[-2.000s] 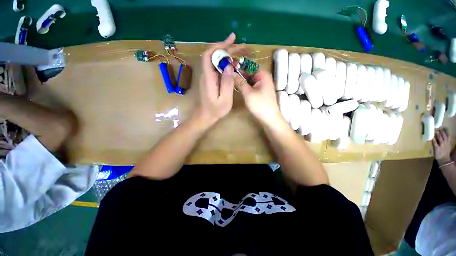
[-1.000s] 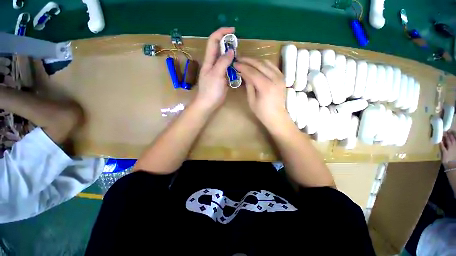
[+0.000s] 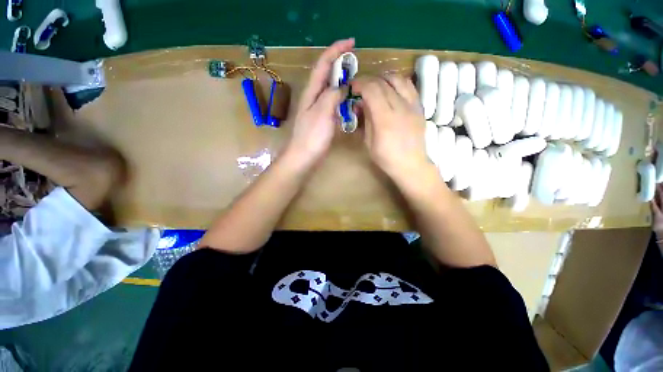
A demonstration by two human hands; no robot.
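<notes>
My left hand (image 3: pixel 318 116) holds a white curved housing shell (image 3: pixel 349 64) upright above the bench, its open side showing. A blue battery cell (image 3: pixel 344 110) lies inside the shell. My right hand (image 3: pixel 387 120) has its fingertips at the shell's right side, on a small green circuit board (image 3: pixel 354 96) that is mostly hidden by the fingers. Two blue battery cells (image 3: pixel 252 102) with thin orange wires and small green boards (image 3: pixel 218 69) lie on the bench left of my hands.
Tight rows of white housing pieces (image 3: pixel 529 102) lie at the right. A green belt (image 3: pixel 291 22) with loose parts runs behind the bench. A grey metal bracket (image 3: pixel 43 67) and another person's arm (image 3: pixel 65 163) are at the left. An open carton (image 3: pixel 592 290) stands at lower right.
The green board, earlier outside the shell in my right fingers, is now at the shell's open side. The battery lies in the shell, which is turned upright. Parts on the belt have shifted left.
</notes>
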